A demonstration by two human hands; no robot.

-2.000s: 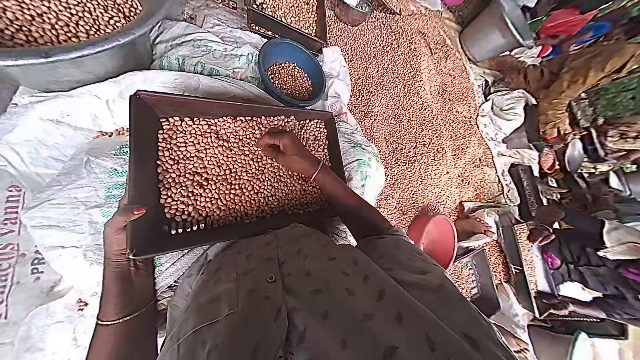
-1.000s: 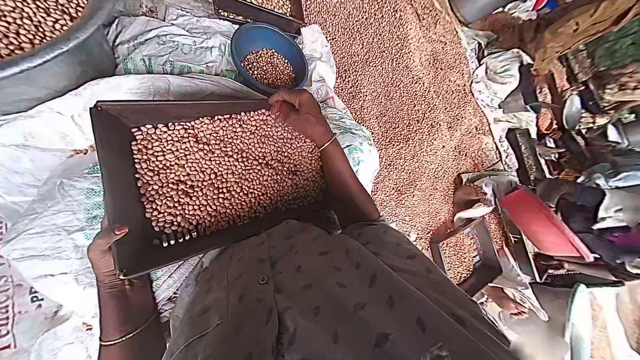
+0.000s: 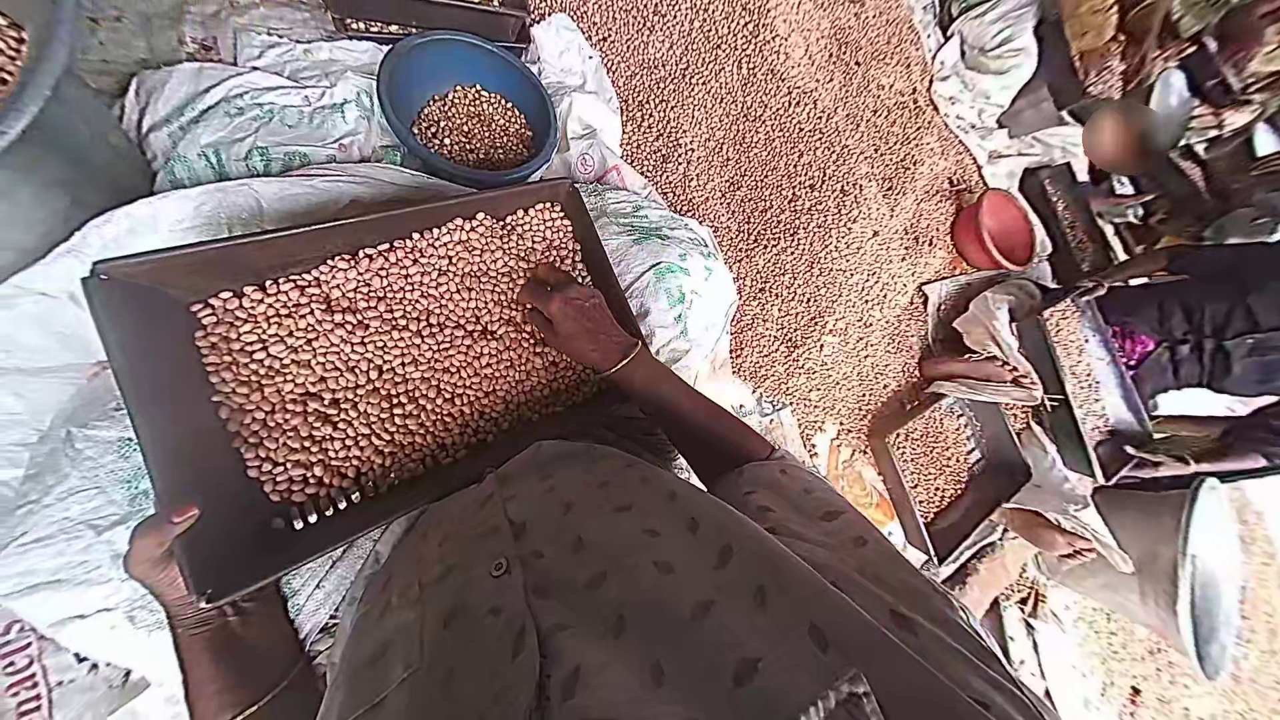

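A dark rectangular sorting tray (image 3: 330, 235) lies tilted across my lap, covered with a layer of shelled peanuts (image 3: 380, 360). Slots show through its floor near the lower left edge. My left hand (image 3: 165, 560) grips the tray's lower left corner, thumb over the rim. My right hand (image 3: 578, 318) rests on the peanuts near the tray's right end, fingers curled down; whether it pinches any nuts cannot be told. Just beyond the tray's far edge stands a blue plastic basin (image 3: 400, 95) with a small heap of peanuts inside.
Woven white sacks (image 3: 270, 125) lie under and around the tray. A large metal basin (image 3: 80, 170) stands at upper left. Peanuts (image 3: 780, 150) cover the ground to the right. Beyond are a red bowl (image 3: 993, 230), other trays (image 3: 960, 480), a metal pail (image 3: 1150, 560) and co-workers' arms.
My right hand was at the tray's far right corner, beside the blue basin, one second ago; now it is back down on the peanuts. My left hand keeps its hold on the tray.
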